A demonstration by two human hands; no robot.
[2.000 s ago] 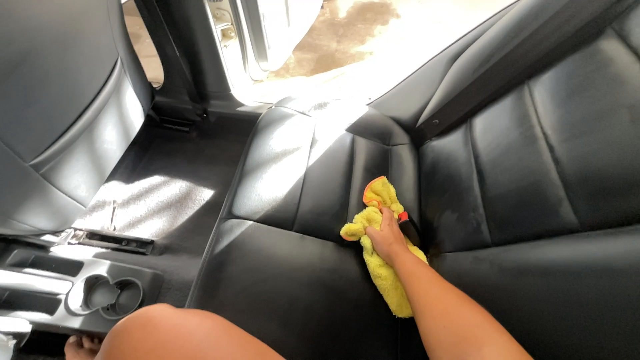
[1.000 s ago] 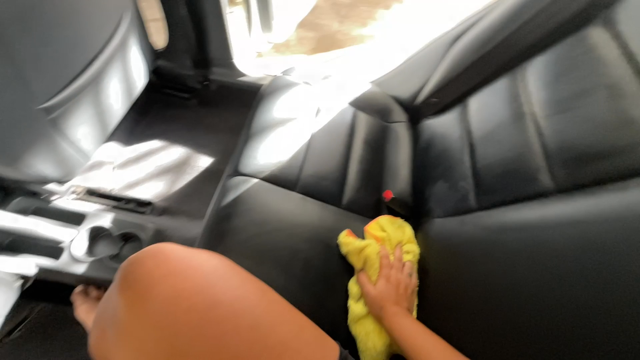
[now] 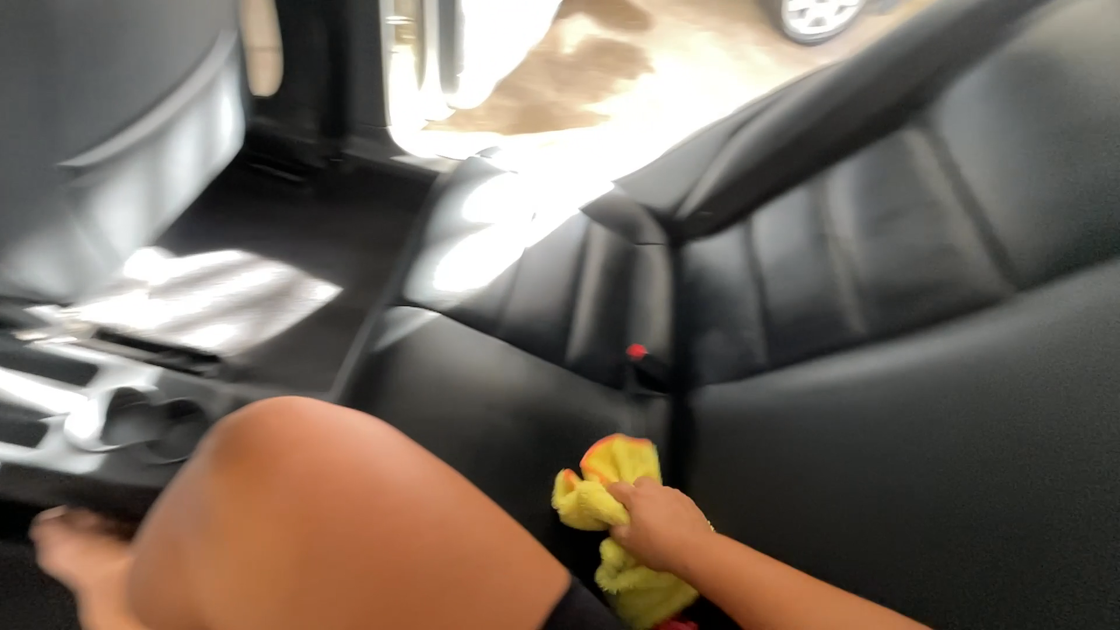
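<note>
My right hand (image 3: 658, 523) grips a bunched yellow microfibre cloth (image 3: 626, 560) with orange edging, low at the centre right of the view. The cloth is on the black leather seat cushion (image 3: 490, 402), close to the crease where it meets the backrest (image 3: 892, 437). Beyond the hand, a seat-belt buckle (image 3: 646, 367) with a red button stands out of that crease. My left hand is not seen.
My bent knee (image 3: 306, 472) fills the lower left, with a foot (image 3: 74, 542) beside it. A centre console with cup holders (image 3: 157, 424) and a front seat (image 3: 105, 140) are at left. The sunlit doorway (image 3: 560, 96) opens at the top.
My right hand and the cloth have moved along the seat crease, away from the buckle and toward my body. The hand lay flat on the cloth one second ago and now grips it bunched.
</note>
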